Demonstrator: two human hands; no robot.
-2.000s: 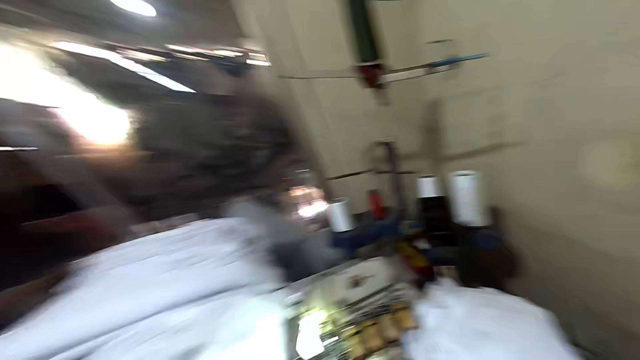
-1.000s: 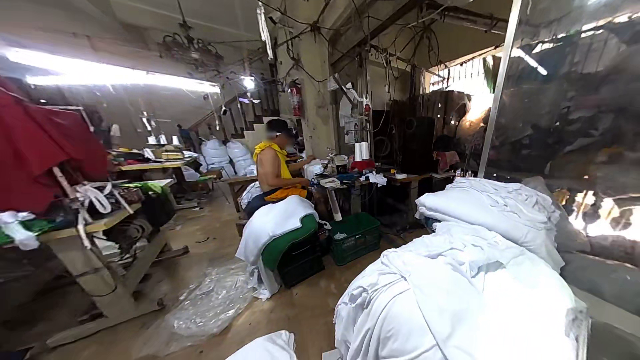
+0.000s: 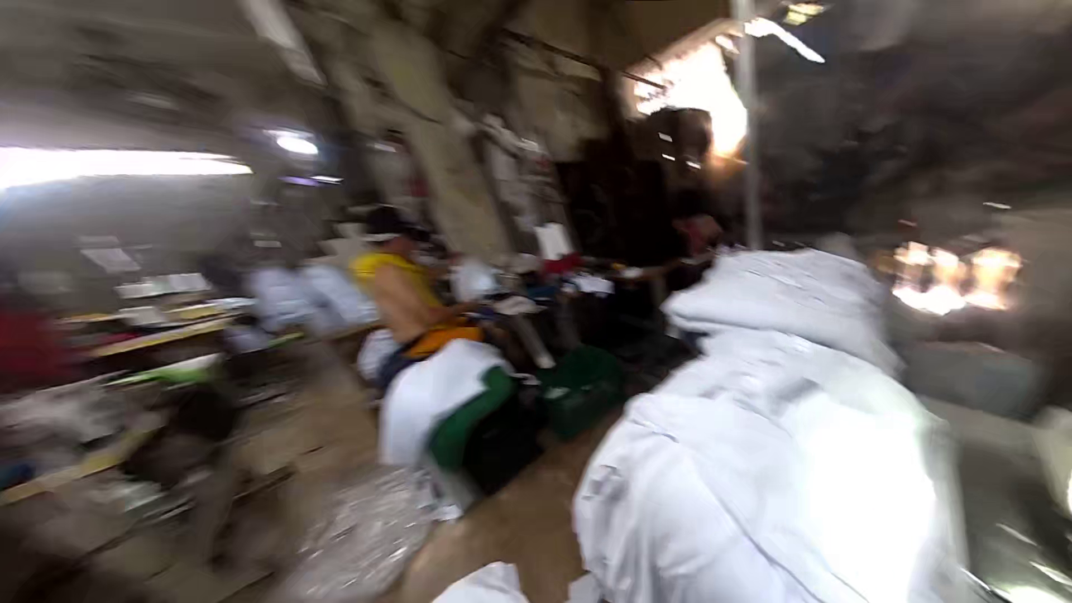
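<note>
Neither my left hand nor my right hand is in the head view. Nearest to me, at the right, rises a large heap of white fabric point(image 3: 754, 469), with a folded white bundle point(image 3: 779, 297) behind it. A piece of white cloth point(image 3: 481, 586) shows at the bottom edge. Left of the heap, more white cloth point(image 3: 435, 389) is draped over a green plastic crate point(image 3: 473, 414). The whole view is blurred by motion.
A seated person in yellow point(image 3: 402, 293) works at a cluttered table beyond the crate. Another green crate point(image 3: 582, 389) stands on the floor. Clear plastic sheeting point(image 3: 360, 528) lies at lower left, near a worktable point(image 3: 84, 465). A metal pole point(image 3: 748, 126) stands behind the heap.
The view has swung widely, from a wall with thread spools to the room, then slightly back. No hand shows in any frame.
</note>
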